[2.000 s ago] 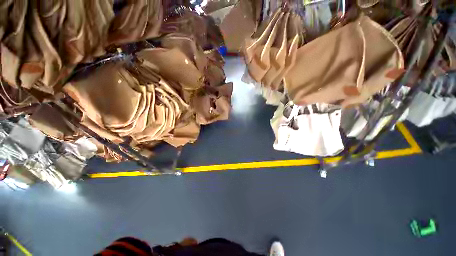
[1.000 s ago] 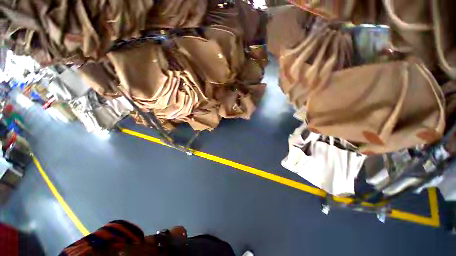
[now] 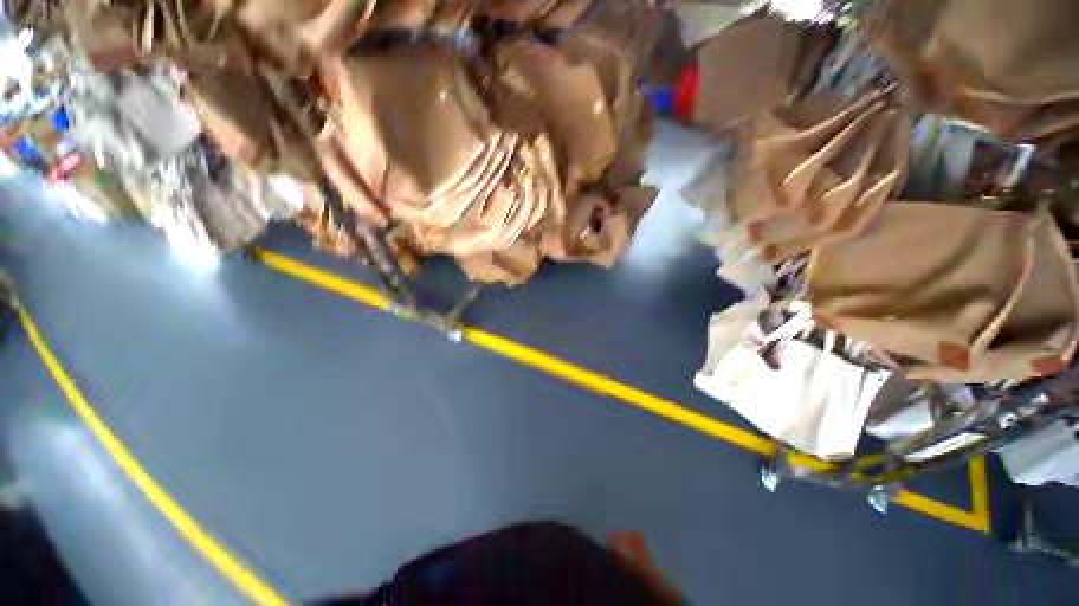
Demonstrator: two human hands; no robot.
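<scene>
Brown bag bodies (image 3: 414, 124) hang and lie in overlapping layers on a rack at the upper centre-left. More brown bags (image 3: 935, 284) hang at the right, with off-white bags (image 3: 799, 385) below them. At the bottom edge, a small blurred skin-toned patch, seemingly part of my right hand (image 3: 630, 550), shows beside dark clothing (image 3: 521, 568). It is cut off, and its fingers and any hold cannot be made out. My left hand is not in view. No hand is seen touching a bag.
Dark metal rack legs (image 3: 396, 278) stand near a yellow floor line (image 3: 592, 381). Another yellow line (image 3: 130, 468) curves along the left of the grey floor (image 3: 355, 414). Pale grey bags (image 3: 142, 118) hang at the upper left. A red thing (image 3: 686, 91) shows between the racks.
The view has turned and shifted, with the racks now farther right. The orange-and-black striped sleeve and the hand beside it at the lower left are gone; a skin-toned patch shows farther right.
</scene>
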